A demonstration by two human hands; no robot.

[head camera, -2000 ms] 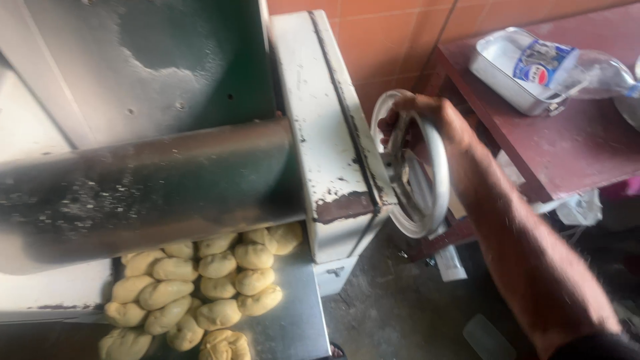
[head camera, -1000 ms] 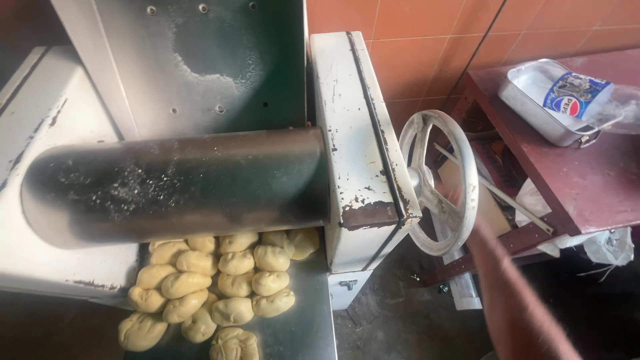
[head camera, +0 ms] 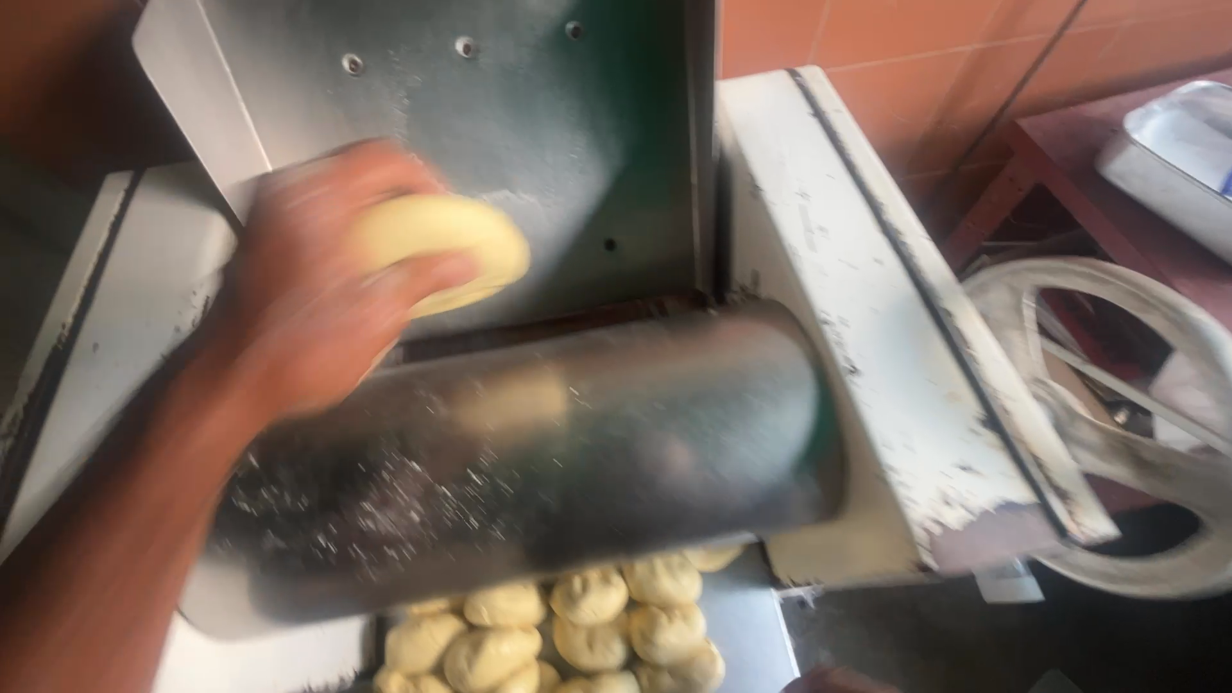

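Observation:
My left hand (head camera: 318,289), blurred by motion, grips a piece of yellow dough (head camera: 452,252) above the metal roller (head camera: 577,452) of a dough sheeter. Behind the dough stands the machine's sloping metal plate (head camera: 539,125). White flecks dot the roller's left half. Several dough pieces (head camera: 592,597) lie close together on a metal tray below the roller. Only a sliver of my right hand (head camera: 839,681) shows at the bottom edge, so what it holds or touches is hidden.
The white handwheel (head camera: 1107,423) sits at the right of the chipped white side housing (head camera: 866,337). A dark red table (head camera: 1068,144) with a metal pan (head camera: 1169,173) stands at the back right, beside an orange tiled wall (head camera: 885,48).
My right hand has come off the handwheel and moved down to the bottom edge. My left hand has come into view, holding dough over the roller. The view has shifted closer to the machine.

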